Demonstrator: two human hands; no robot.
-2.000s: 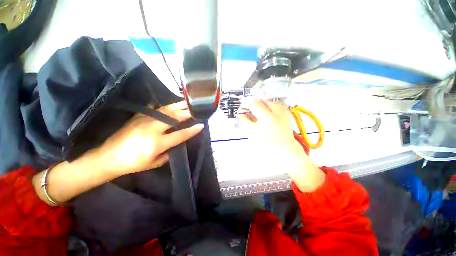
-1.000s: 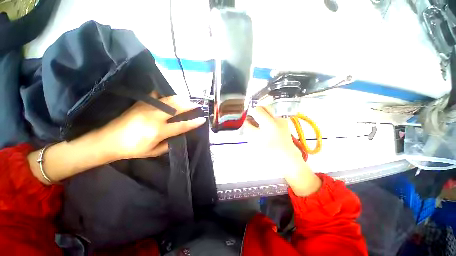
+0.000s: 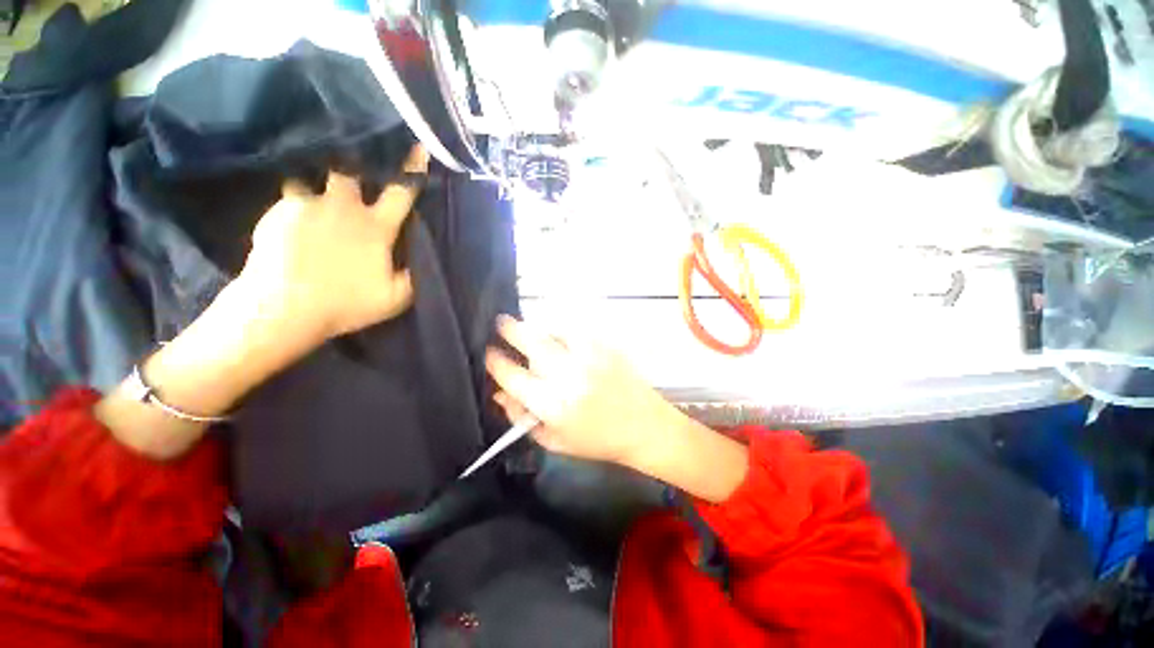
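A dark garment piece [image 3: 354, 430] lies bunched at the left and hangs over the table's front edge. My left hand [image 3: 332, 253] lies on it with fingers bent into the cloth, left of the needle area. My right hand [image 3: 570, 392] is at the garment's right edge, holding a thin pointed metal tool [image 3: 500, 448] whose tip points down-left over the cloth. The presser foot area [image 3: 513, 171] is at the cloth's upper right edge. Scissors [image 3: 721, 285] with one red-orange and one yellow loop lie on the table, right of my hands.
The white machine head with "JACK" lettering [image 3: 772, 106] spans the top. Pale thread strands [image 3: 1053, 133] hang at the upper right. A clear plastic bag [image 3: 1095, 310] is at the right table end. A measuring-tape-like strip [image 3: 823, 408] runs along the table's front edge.
My right hand has moved from beside the needle down to the garment's right edge, and the tool now shows. My left hand has shifted up with fingers curled. The scissors are now uncovered.
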